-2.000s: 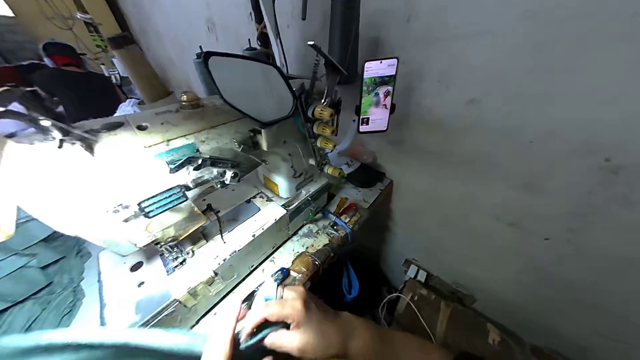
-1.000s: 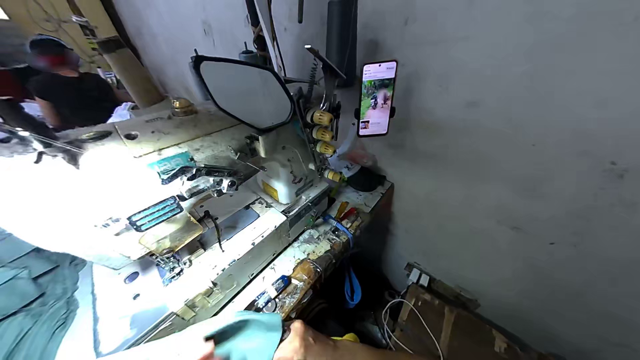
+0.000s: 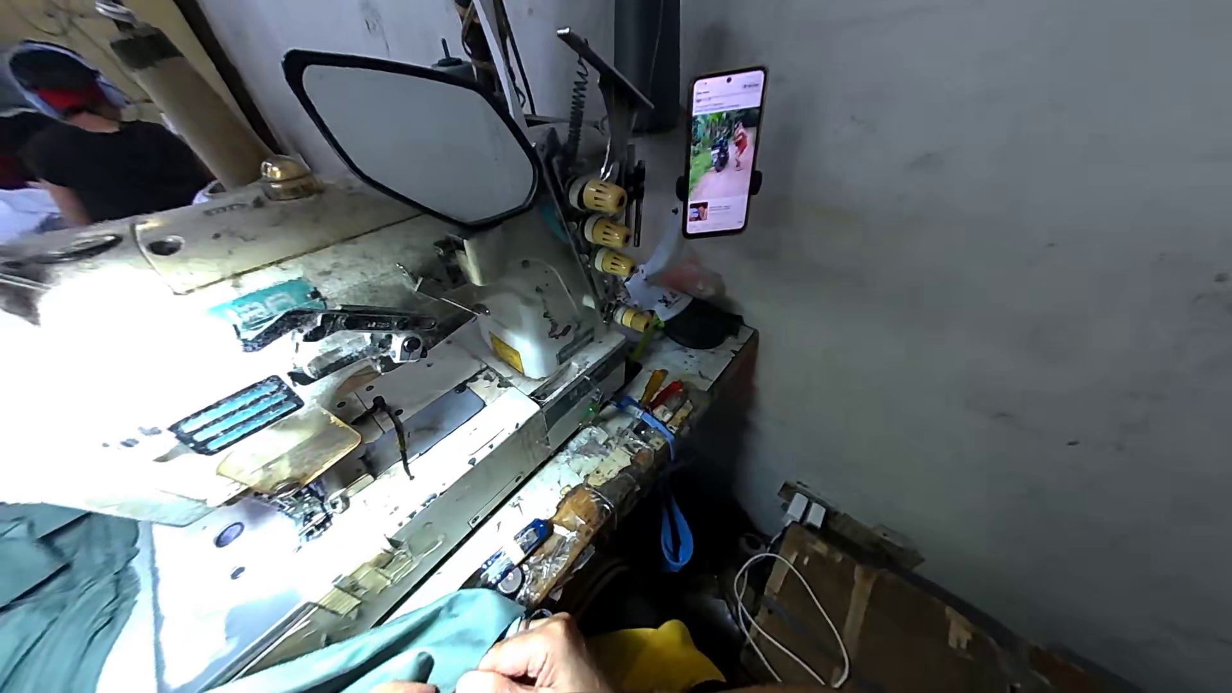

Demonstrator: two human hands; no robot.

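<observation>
At the bottom edge, my right hand [image 3: 539, 659] pinches a piece of teal fabric [image 3: 438, 626] between thumb and curled fingers. Only the fingertips of my left hand [image 3: 404, 686] show, low in the view against the same fabric; its grip is mostly cut off. Ahead stands an industrial sewing machine [image 3: 520, 318] with yellow tension knobs [image 3: 602, 195], its needle and presser foot area [image 3: 306, 510] left of my right hand. More teal fabric [image 3: 63, 587] lies bunched at the far left on the machine bed.
A mirror [image 3: 423, 135] stands above the machine, and a phone [image 3: 724, 152] hangs by the grey wall. Screwdrivers [image 3: 664, 393], a blue strap [image 3: 676, 529] and a blue-handled tool [image 3: 520, 549] are along the table edge. A cardboard box [image 3: 828, 587] with a white cable is below right. A person [image 3: 106, 154] sits behind.
My right hand has gone from covering the table edge to pinching teal fabric low in the view. The person behind has turned the head. The view has shifted slightly.
</observation>
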